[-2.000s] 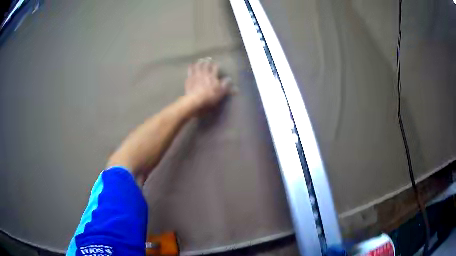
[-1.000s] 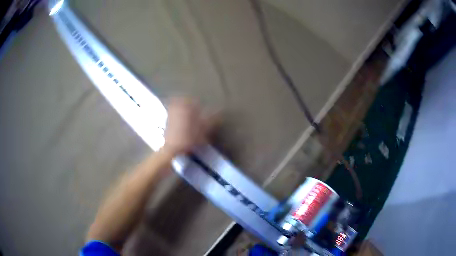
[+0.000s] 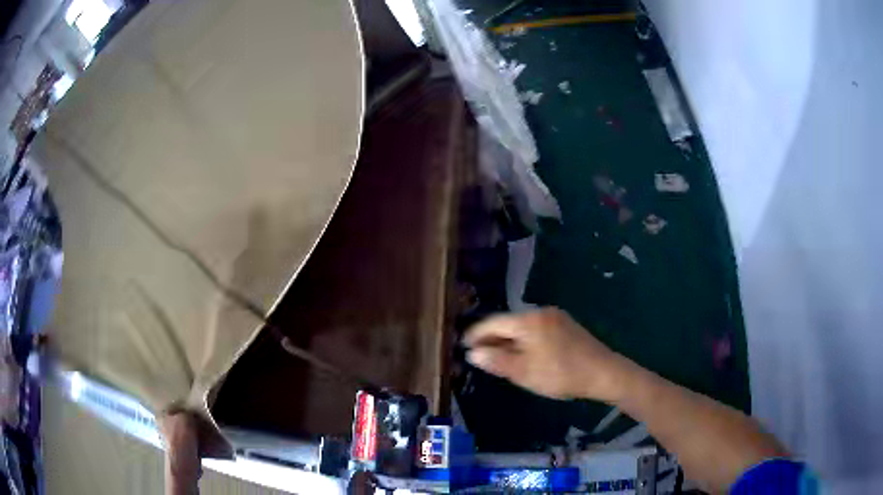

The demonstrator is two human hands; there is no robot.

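Observation:
The tan fabric ply (image 3: 223,126) lies over the table at left, its pale edge curving down to my left hand (image 3: 182,450). My left hand is at the bottom left, partly cut off, with the cloth's corner gathered at its fingers. My right hand (image 3: 532,353) is over the table's near edge, fingers loosely curled, with nothing visible in it. The silver end cutter track (image 3: 116,411) runs along the bottom, partly under the cloth. The end cutter (image 3: 392,435), with its red-and-white housing and blue parts, sits on it between my hands.
The dark brown table top (image 3: 373,251) shows beside the cloth. A power cord (image 3: 208,276) crosses the cloth towards the cutter. A green-floored aisle (image 3: 620,309) with scattered scraps runs along the right, beside a white wall (image 3: 813,290). Pale material (image 3: 494,97) hangs along the table's side.
The view has turned to look along the table and aisle. My left hand has left the top of the rail and now has the cloth's corner. My right hand has come into view.

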